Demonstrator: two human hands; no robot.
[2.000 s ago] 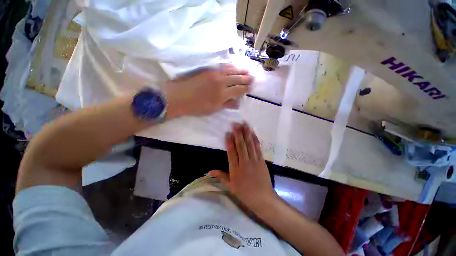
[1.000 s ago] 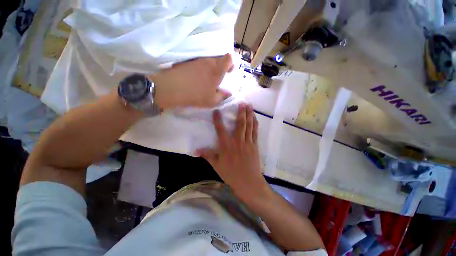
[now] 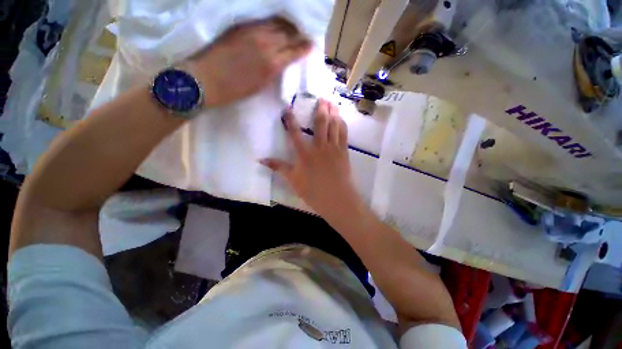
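Observation:
A large white garment piece (image 3: 218,143) lies on the machine bed left of the needle and hangs to the table's front edge. My left hand (image 3: 262,51), blurred, is on its upper part, left of the lamp; its fingers look bent, and whether they grip cloth is unclear. My right hand (image 3: 317,143) lies palm down with fingers spread at the cloth's right edge, just below and left of the presser foot (image 3: 351,92). The needle area is washed out by the lamp.
The cream sewing machine head (image 3: 477,88) stands at the right. Two white strips (image 3: 460,180) lie across the bed (image 3: 416,184). Metal parts with pale blue cloth (image 3: 580,221) are at the right end. A red crate (image 3: 467,293) with scraps is below the table.
My left hand has moved up and away from my right hand. My right hand has moved up towards the presser foot. The garment piece is spread flatter between the hands and the table edge.

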